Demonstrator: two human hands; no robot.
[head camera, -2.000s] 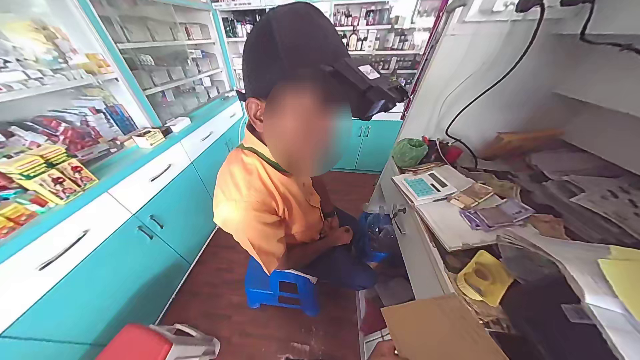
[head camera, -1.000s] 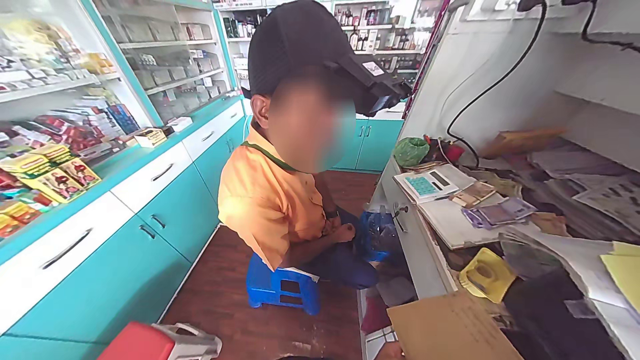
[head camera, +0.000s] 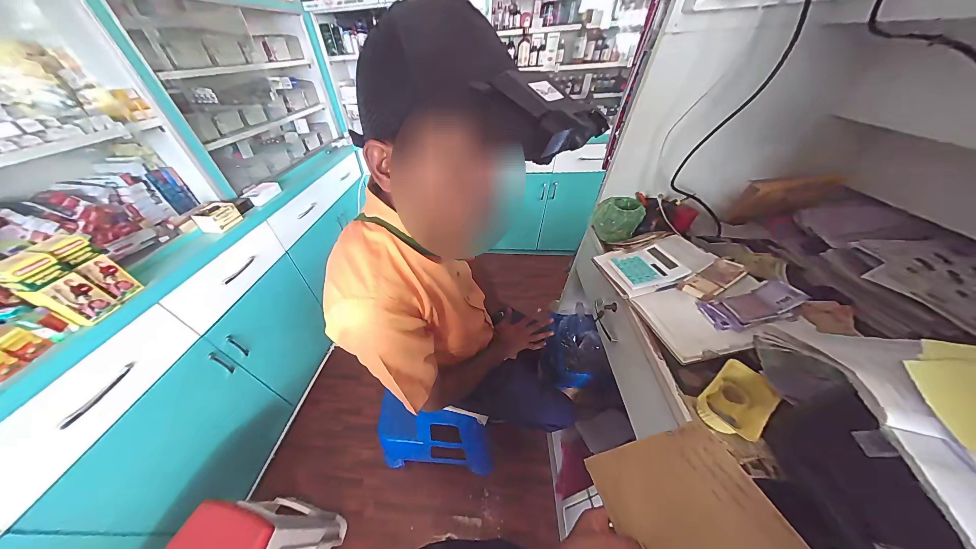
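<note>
At the bottom edge, what looks like my left hand (head camera: 598, 530) is at the lower left edge of a flat brown card or envelope (head camera: 686, 488) that bears faint writing. Most of this hand is cut off by the frame, and its fingers seem to run under the brown piece. My right hand is out of view. Right of the brown piece lies a dark cloth-like item (head camera: 846, 457), with a yellow holder-like item (head camera: 738, 400) above it. Farther back on the counter are a calculator (head camera: 644, 268), an open book (head camera: 686, 324) and purple banknotes (head camera: 751, 305).
A person in an orange shirt (head camera: 396, 305) and black cap sits on a blue plastic stool (head camera: 435, 438) in the aisle. Teal-and-white cabinets (head camera: 191, 412) line the left. A red-lidded container (head camera: 229, 526) stands on the floor. A green bag (head camera: 619, 219) sits at the counter's back.
The seated person's hands were low and together in the lap; one is now raised a little with its fingers spread.
</note>
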